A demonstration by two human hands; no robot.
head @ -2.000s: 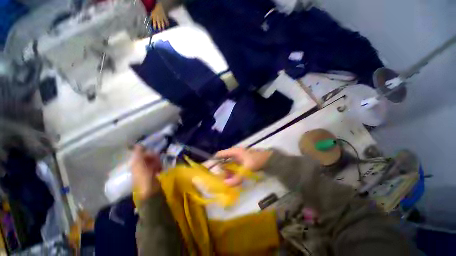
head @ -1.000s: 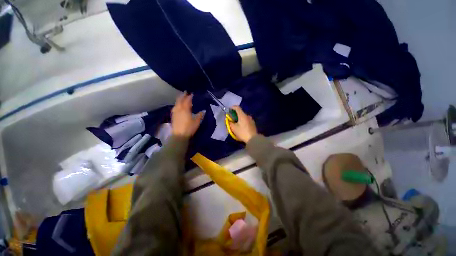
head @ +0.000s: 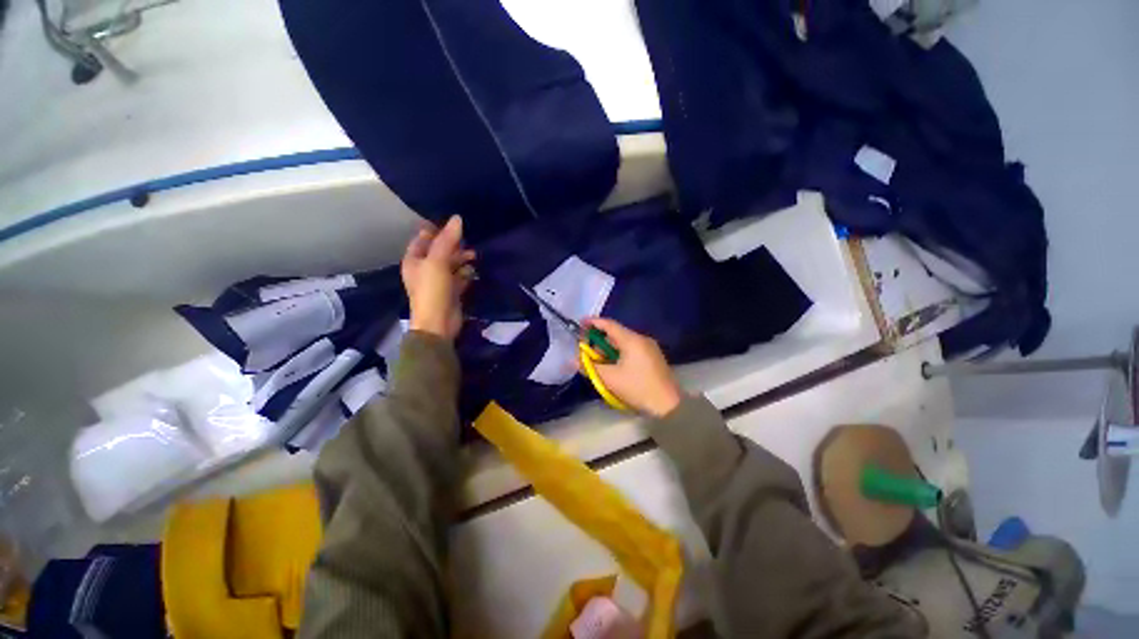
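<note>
My right hand (head: pixel 635 371) holds scissors (head: pixel 568 322) by their green and yellow handles, with the blades pointing up and left over navy and white cloth. My left hand (head: pixel 435 275) is raised over the navy cloth, fingers bent upward; whether it pinches anything is too blurred to tell. A navy panel (head: pixel 500 112) with a pale seam line hangs over the trough's far edge. Small navy-and-white pieces (head: pixel 300 327) lie bunched in the trough, left of my left hand. A white patch (head: pixel 577 290) lies beside the blades.
A yellow strip (head: pixel 575 487) lies across the near edge, and yellow cloth (head: pixel 237 549) is at lower left. A clear plastic bag (head: pixel 150 449) is in the trough. A navy heap (head: pixel 874 137) is at upper right. A green thread cone (head: pixel 902 487) stands on a brown disc at right.
Two seconds ago my hands were over yellow cloth nearer me. Since one second ago, my left hand has shifted slightly left and turned upward; the scissors have moved slightly down and right.
</note>
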